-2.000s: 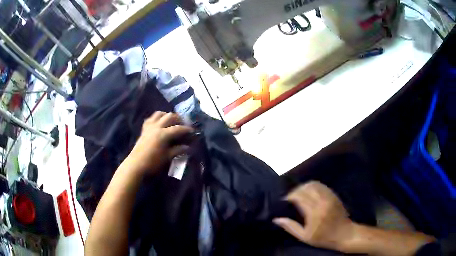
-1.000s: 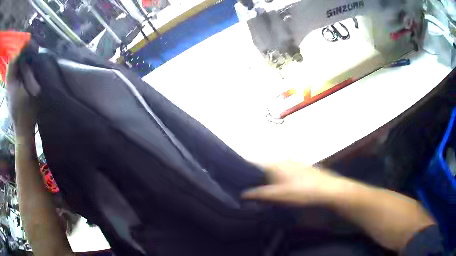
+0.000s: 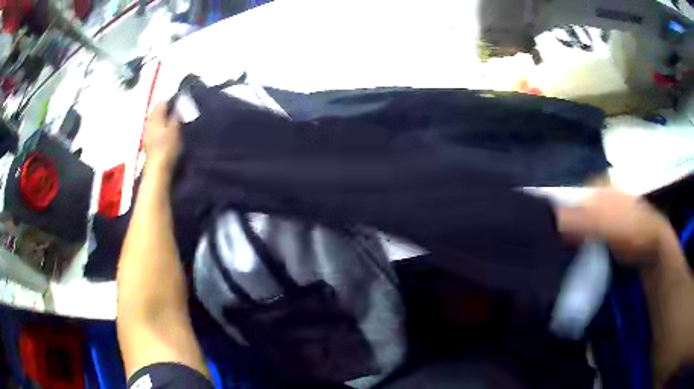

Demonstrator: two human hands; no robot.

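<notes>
A large dark garment is stretched sideways across the table's front edge. Its lower part, with pale grey areas, hangs towards the lap. My left hand grips its upper left end, near a small white patch. My right hand, blurred, grips its right end; a pale grey piece hangs just below that hand. The fingertips of both hands are partly hidden by cloth or blur.
The sewing machine stands at the upper right, behind the garment. Black looped handles show behind its arm. A black device with a round red part and a flat red piece lie at left. Blue parts show below the table.
The garment has swung from a diagonal to lie level across the view, covering the table's front. My left hand has moved right in the picture, my right hand right and up. The view has shifted left.
</notes>
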